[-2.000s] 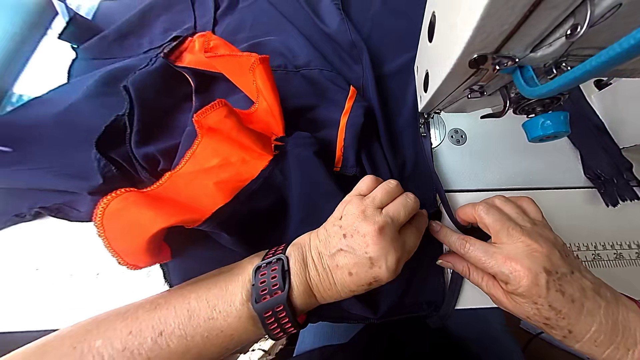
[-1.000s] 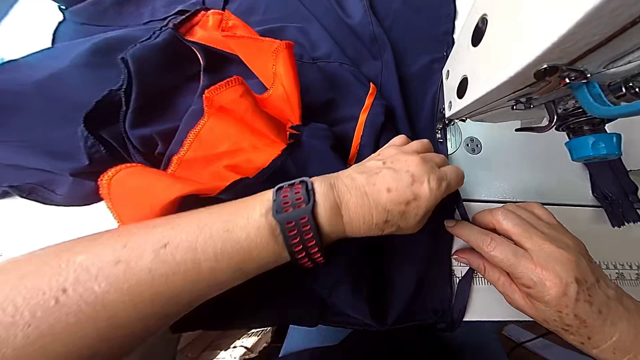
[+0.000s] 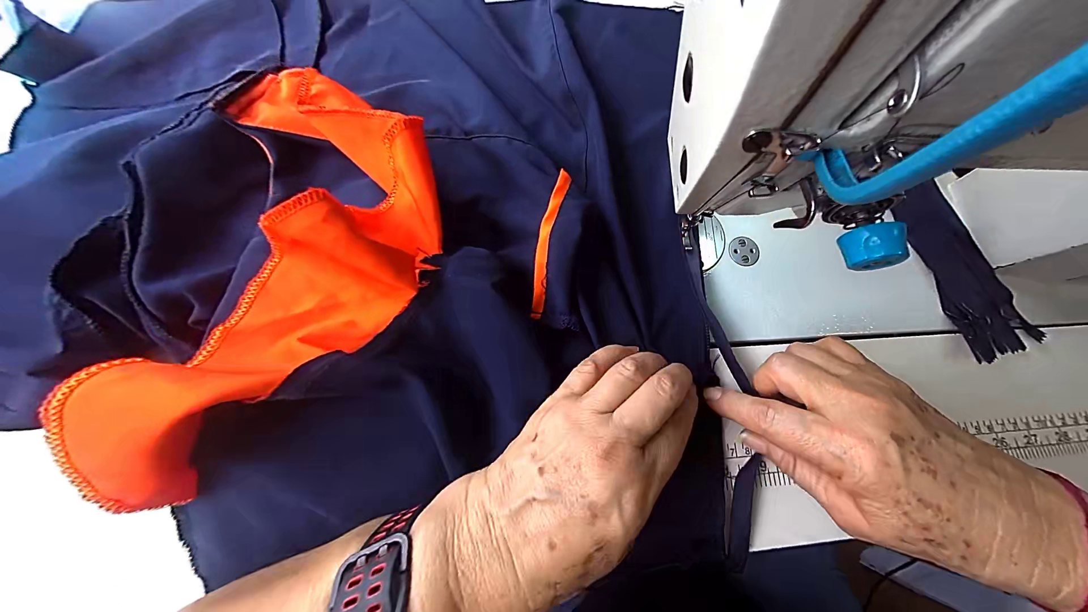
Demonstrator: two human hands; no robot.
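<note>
A navy fabric garment (image 3: 501,365) with orange fabric panels (image 3: 323,297) lies spread to the left of a sewing machine (image 3: 765,102). Its right edge runs under the presser foot (image 3: 690,234). My left hand (image 3: 586,459), a watch at its wrist, has its fingers curled down on the garment near that edge; its fingertips are hidden. My right hand (image 3: 858,442) holds a narrow navy strip (image 3: 744,501) between its fingers, the index fingertip touching the garment edge. The strip runs up along the edge toward the foot.
A printed ruler scale (image 3: 1011,429) crosses the machine bed under my right hand. Several navy zippers or tapes (image 3: 960,272) lie behind the machine's blue knob (image 3: 873,246). A blue tube (image 3: 960,136) passes in front of the machine head. A thin orange strip (image 3: 548,246) is on the garment.
My left hand has drawn back from its place of one second ago, down and to the left along the garment. My right hand stays at the edge with the strip.
</note>
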